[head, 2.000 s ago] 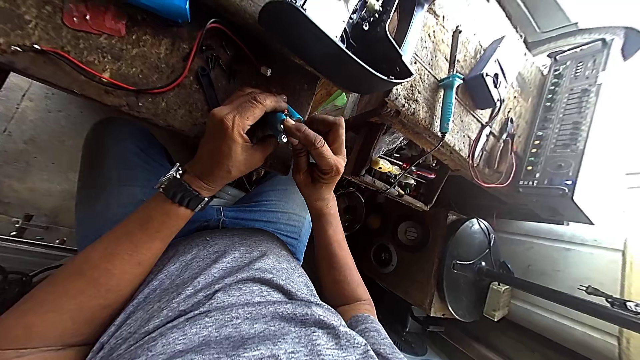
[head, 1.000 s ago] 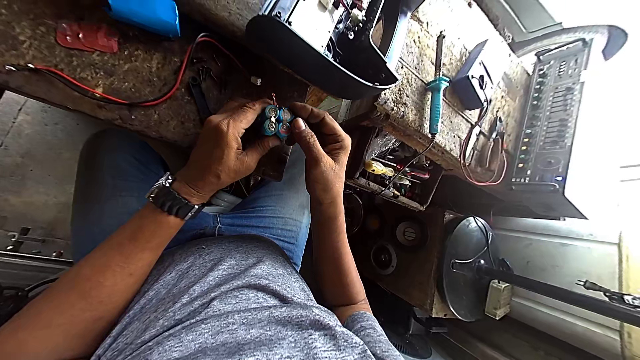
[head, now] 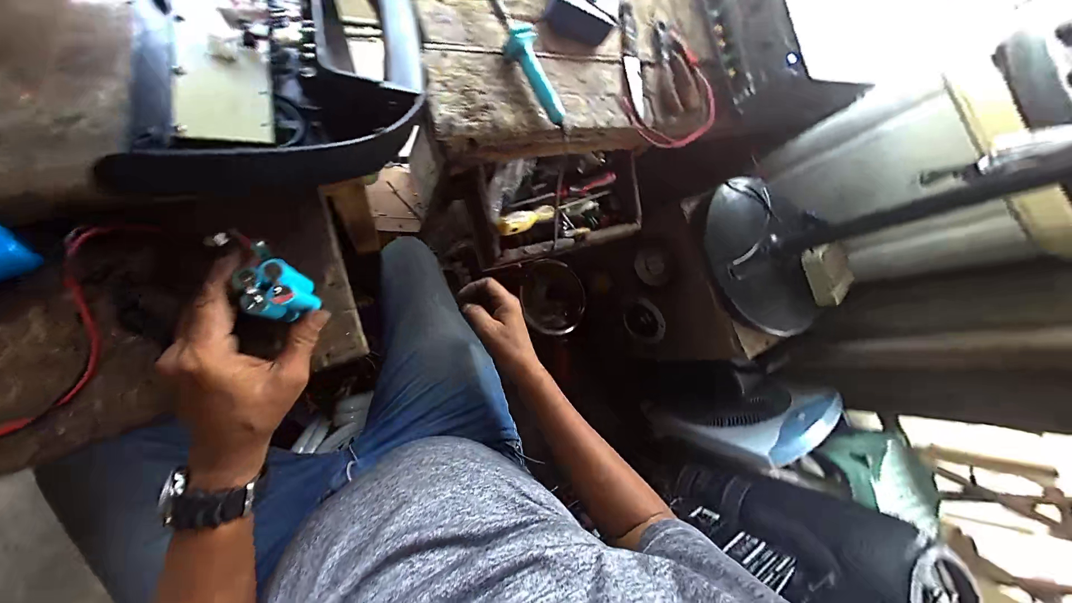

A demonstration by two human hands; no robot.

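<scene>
My left hand grips a pack of several blue cylindrical battery cells between thumb and fingers, over the edge of the wooden bench. The round metal ends of the cells face up and to the left, and a small connector shows just above the pack. My right hand is off the pack, beside my right knee and left of a round metal-rimmed object. Its fingers are curled; whether they hold anything small cannot be seen.
An open black appliance housing lies on the bench above the pack. Red wire runs at left. A teal soldering iron, pliers and a drawer of tools are at upper right. A pole with a round base stands right.
My right hand has let go of the battery pack and moved down to the right, beside my knee. My left hand still holds the pack. The view has swung to the right.
</scene>
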